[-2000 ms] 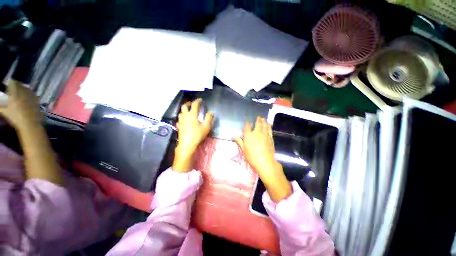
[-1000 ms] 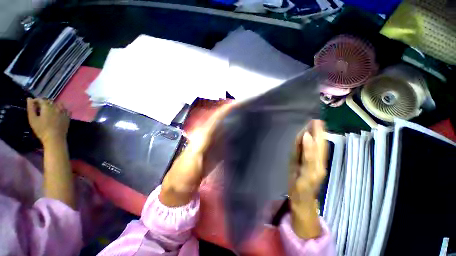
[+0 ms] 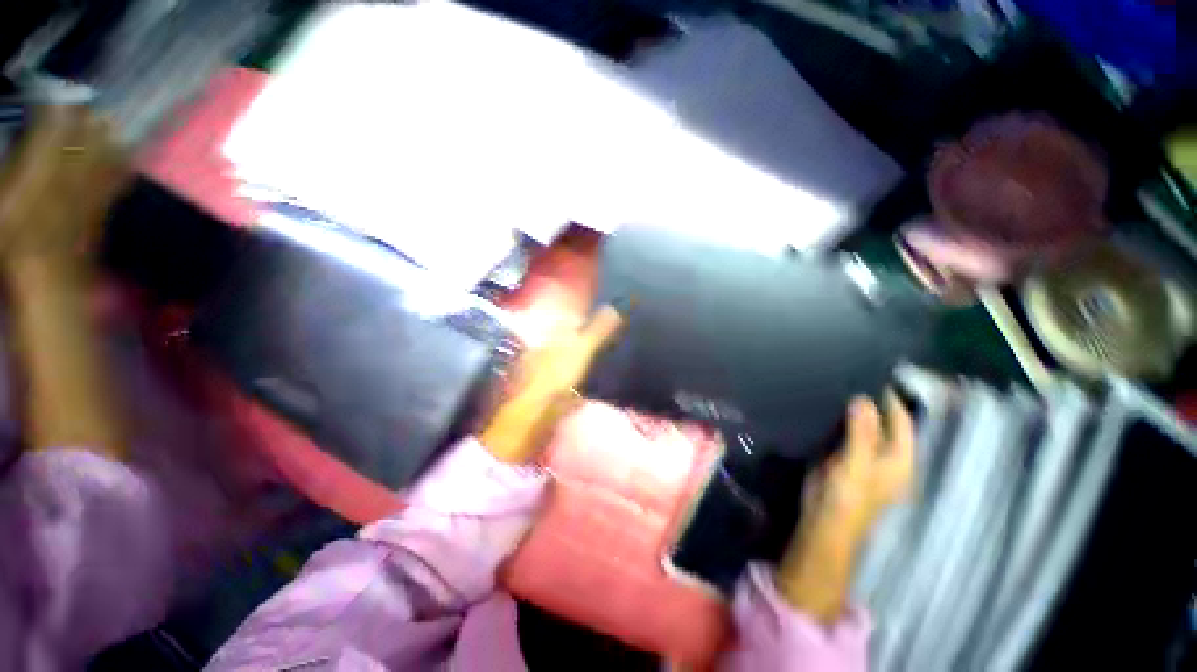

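A dark tablet point(image 3: 748, 328), grey back up, spans the space between my two hands. It is blurred. My left hand point(image 3: 545, 394) is at its left edge, with fingertips against it. My right hand point(image 3: 853, 492) is at its lower right edge, fingers partly spread; blur hides the exact contact. Under and in front of it, the corner of a black-screened tablet point(image 3: 722, 525) shows on the red mat point(image 3: 604, 525). Another tablet point(image 3: 341, 355), grey back up under shiny film, lies to the left.
White sheets point(image 3: 433, 118) lie in a loose pile at the back. A leaning stack of tablets with white layers point(image 3: 971, 512) stands at the right. A pink fan point(image 3: 1017, 184) and a cream fan point(image 3: 1103, 309) are beyond. A co-worker's hand point(image 3: 53, 197) is at the left.
The tablet was lifted from the mat, tilted up between my hands, and now lies flatter, farther right, over the black-screened tablet. The view has shifted.
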